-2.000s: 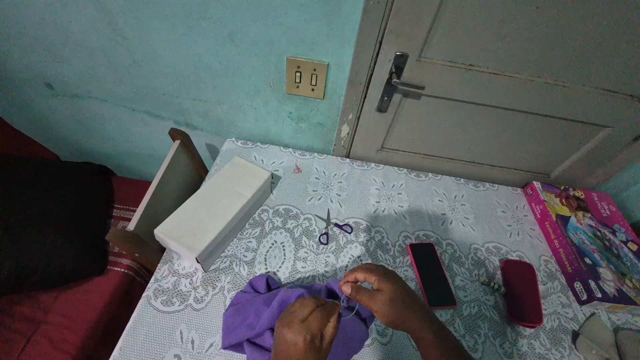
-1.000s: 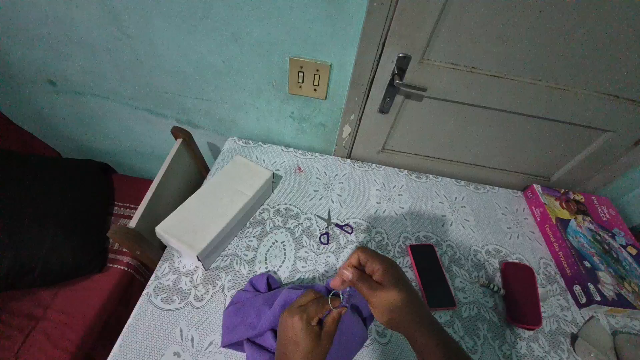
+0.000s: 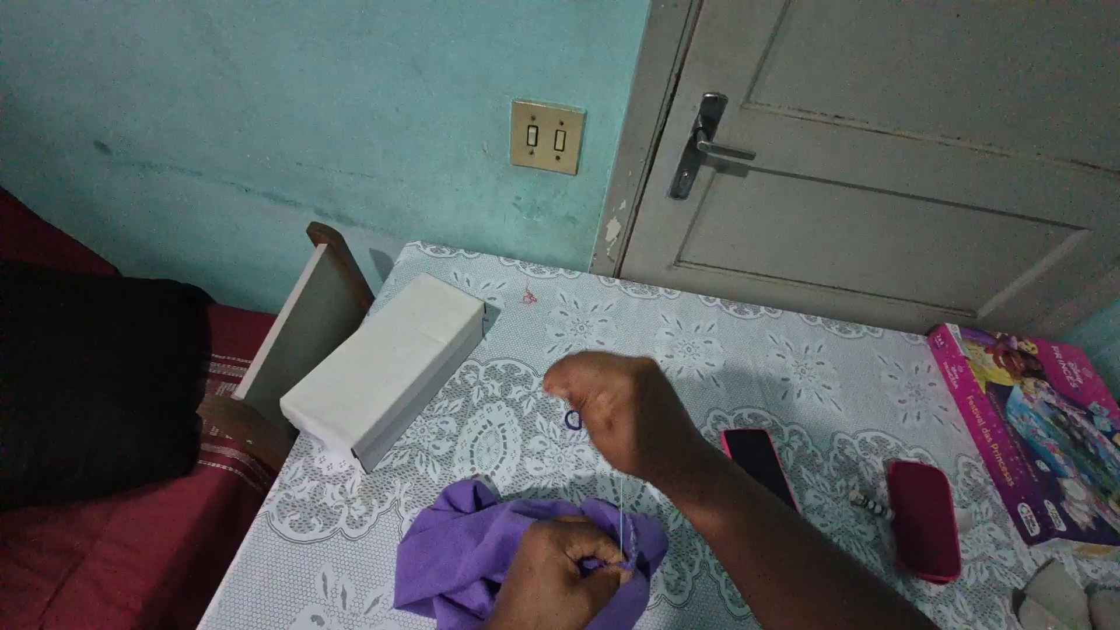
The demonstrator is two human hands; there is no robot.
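A purple cloth [image 3: 464,547] lies bunched at the near edge of the lace-patterned table. My left hand [image 3: 560,569] pinches a part of it between thumb and fingers. Above the cloth, my right hand [image 3: 612,411] is raised with its fingers curled. A thin light thread [image 3: 622,516] runs up from the pinched cloth towards my right hand; its upper end is hidden, and so is any needle. Small scissors with purple handles [image 3: 573,420] lie mostly covered by my right hand, one finger loop showing.
A long white box [image 3: 385,359] lies at the left. On the right are a phone [image 3: 759,464] partly behind my forearm, a dark pink case [image 3: 924,521] and a pink game box [image 3: 1032,429]. A bit of red thread [image 3: 529,297] lies near the far edge, below the wall switch.
My right hand has moved up and away from my left hand, over the scissors, and the thread now stretches between the cloth and it. My left hand stays at the cloth.
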